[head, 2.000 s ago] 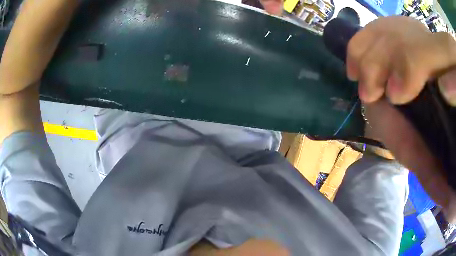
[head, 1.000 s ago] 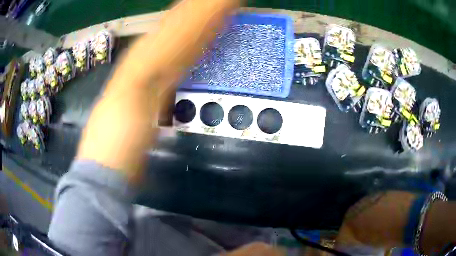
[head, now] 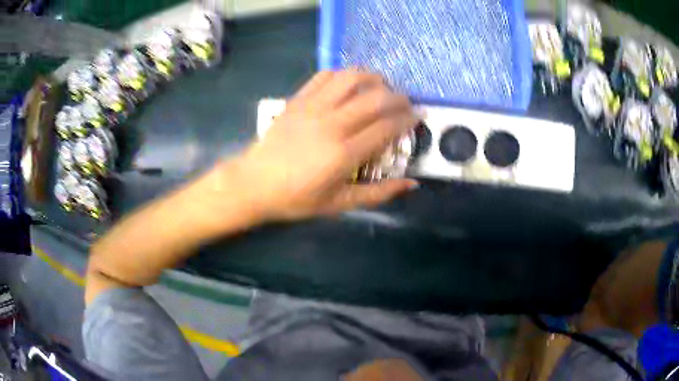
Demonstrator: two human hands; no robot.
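Observation:
My left hand (head: 335,149) is over the left part of the white fixture plate (head: 547,156), fingers curled around a module (head: 387,160) that shows partly under the palm; blur hides its exact contact with the plate. Dark round holes show in the plate to the right of the hand. A blue tray (head: 521,67) full of tiny silver screws (head: 428,45) lies just behind the plate. My right hand is out of the picture; only part of the right arm shows at the lower right edge.
Modules with yellow blocks stand in a group at the left (head: 89,160) and another at the right (head: 595,89) of the dark green bench top (head: 447,253). A black cord (head: 588,338) hangs at the front edge, lower right. A cardboard piece (head: 37,141) is at the far left.
The view has swung from the near bench edge to the fixture and tray. My left hand has come down over the plate with a module. The right hand has left the picture.

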